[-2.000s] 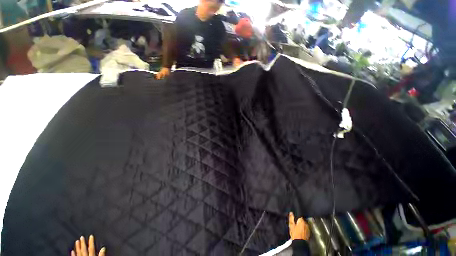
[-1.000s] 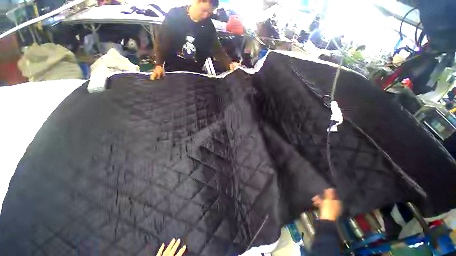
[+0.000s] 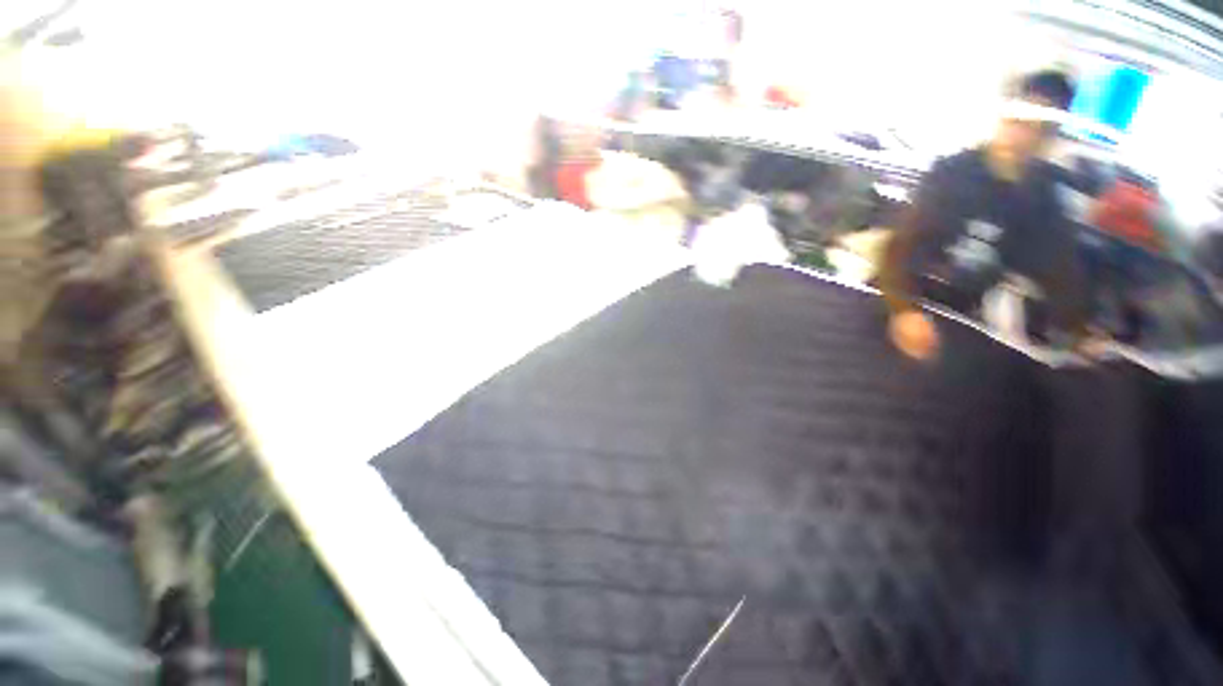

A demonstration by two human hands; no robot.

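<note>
The black quilted fabric (image 3: 751, 456) lies over the right and middle of the long table, its near left corner on a glaring white sheet or fabric (image 3: 429, 328). The picture is blurred. Neither of my hands is in view. A thin pale line (image 3: 712, 641) crosses the black fabric near the bottom edge.
A person in a dark top (image 3: 986, 221) stands at the table's far side, a hand (image 3: 916, 334) at the fabric's far edge. A white bundle (image 3: 735, 244) lies beside it. A dark patterned piece (image 3: 362, 241) lies far left. Green floor (image 3: 275, 590) shows left of the table edge.
The view has swung left, bringing in the table's left edge and the floor. Both my hands have gone out of the picture. The other person now appears farther right.
</note>
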